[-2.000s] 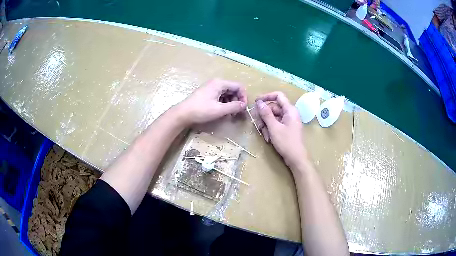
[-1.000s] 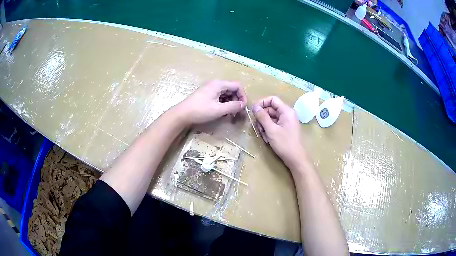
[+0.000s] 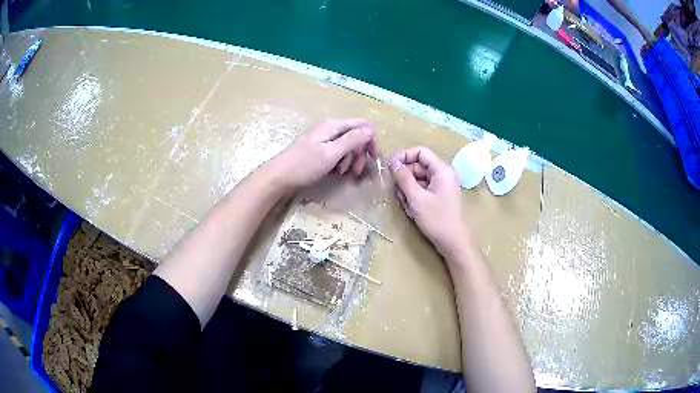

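My left hand (image 3: 334,153) is bare, its fingertips pinched together above the bench; a tiny pale piece (image 3: 379,164) shows between its fingertips and my right hand. My right hand (image 3: 424,181) is bare, fingers curled, thumb and index pinched close to that piece. A thin pale stick shows at the fingertips; which hand bears it is hard to tell. The brown glue block (image 3: 309,280) lies near the bench edge below my hands, with pale sticks (image 3: 351,270) and a white blob (image 3: 319,251) on it.
Two white teardrop-shaped bottles (image 3: 505,172) lie right of my right hand by the green belt (image 3: 430,69). A blue-and-white tube (image 3: 28,59) lies far left. A blue bin (image 3: 47,307) of brown pieces (image 3: 92,307) is below. A person (image 3: 681,31) shows top right.
My left fingers have shifted and closed more, with the hand slightly raised. The long stick between my hands now shows shorter. The person at top right shows more.
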